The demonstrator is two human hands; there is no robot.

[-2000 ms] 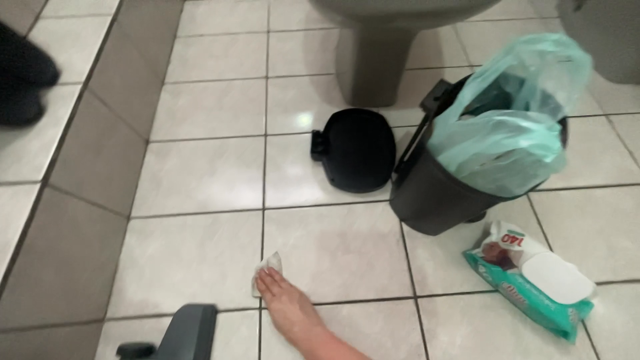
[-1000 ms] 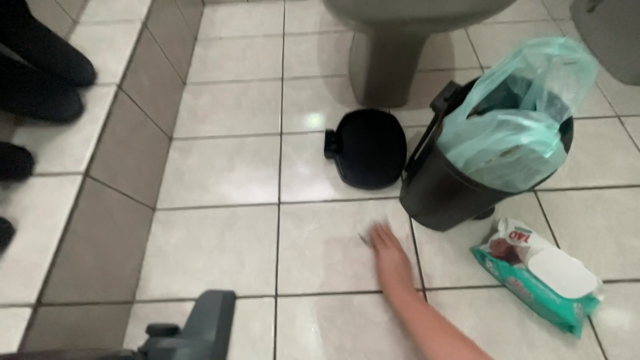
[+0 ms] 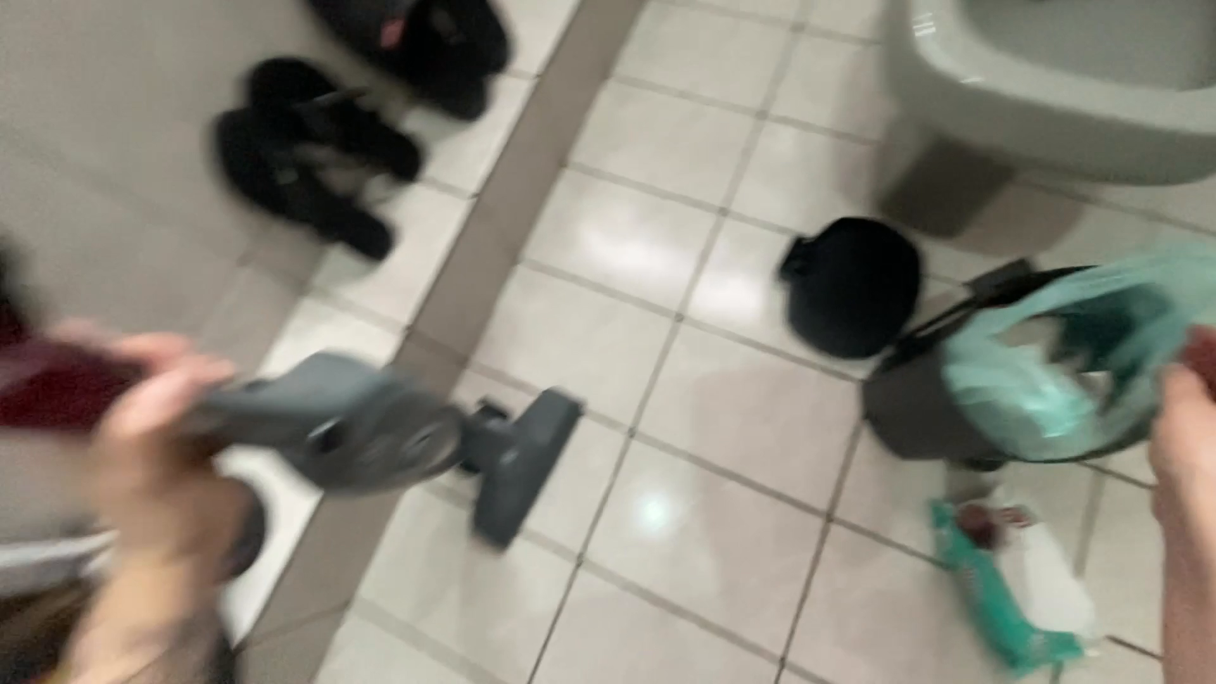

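Note:
At the left, blurred, my left hand (image 3: 166, 418) is closed around a grey stick vacuum cleaner (image 3: 366, 423), whose small floor head (image 3: 527, 470) points toward the tiles. A dark red part shows beside that hand. My right hand (image 3: 1187, 427) is cut off by the right edge, beside a green plastic bag (image 3: 1016, 380) lining a dark waste bin (image 3: 917, 408); whether its fingers hold anything cannot be told. The bin's round black lid (image 3: 855, 285) lies to the left of the bin. Below the bin is a green and white wet-wipes pack (image 3: 1021, 579).
A toilet bowl (image 3: 1045, 104) on its pedestal stands at the upper right. Black footwear (image 3: 313, 157) lies on the raised tiled ledge (image 3: 484, 228) at the left. Pale floor tiles (image 3: 722, 494) lie between the ledge and the bin.
My right hand has moved from the floor tiles to beside the bin bag. My left hand has come into view on the vacuum cleaner. The view has swung and tilted.

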